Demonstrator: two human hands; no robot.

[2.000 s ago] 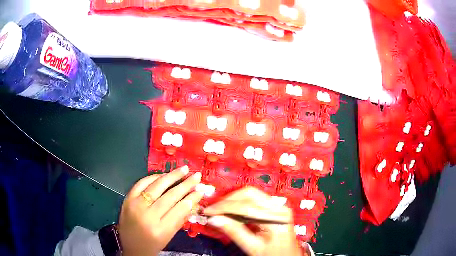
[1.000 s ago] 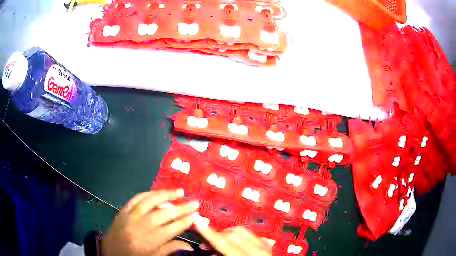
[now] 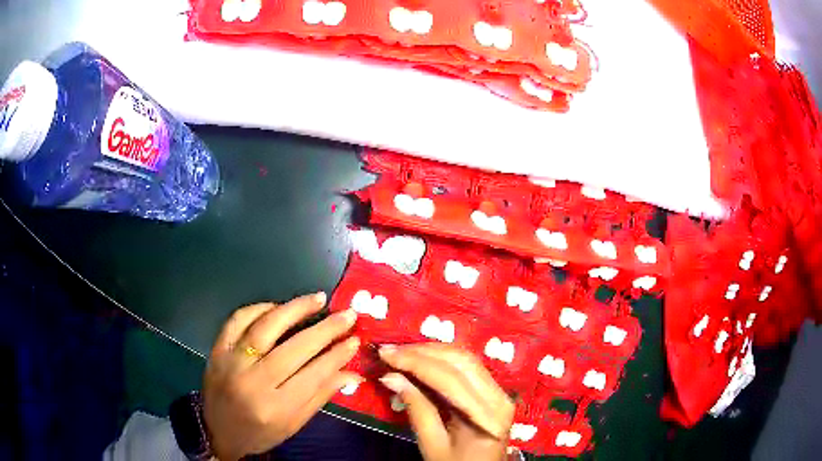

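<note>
The red motif sheet (image 3: pixel 482 311) with rows of white paired shapes lies on the dark green surface, its far part folded over in a raised ridge. My left hand (image 3: pixel 279 374) holds the sheet's near left edge, fingers spread over it and thumb hidden. My right hand (image 3: pixel 455 392) is beside it, thumb and fingers pinched close to the left fingertips. A dark sliver of the slim tweezers shows between its fingers; most of the tool is hidden. A pale white patch (image 3: pixel 401 253) shows near the fold's left end.
A water bottle (image 3: pixel 122 140) lies at the left. Stacked red sheets (image 3: pixel 369 40) rest on the raised white surface (image 3: pixel 433 112) beyond. Draped red sheets (image 3: pixel 757 180) hang at the right, below part of an orange perforated basket (image 3: pixel 735 22). Red scraps lie around.
The sheet, flat two seconds ago, is now folded over at its far part and turned slightly. The hands stay at its near left edge. The camera view has shifted.
</note>
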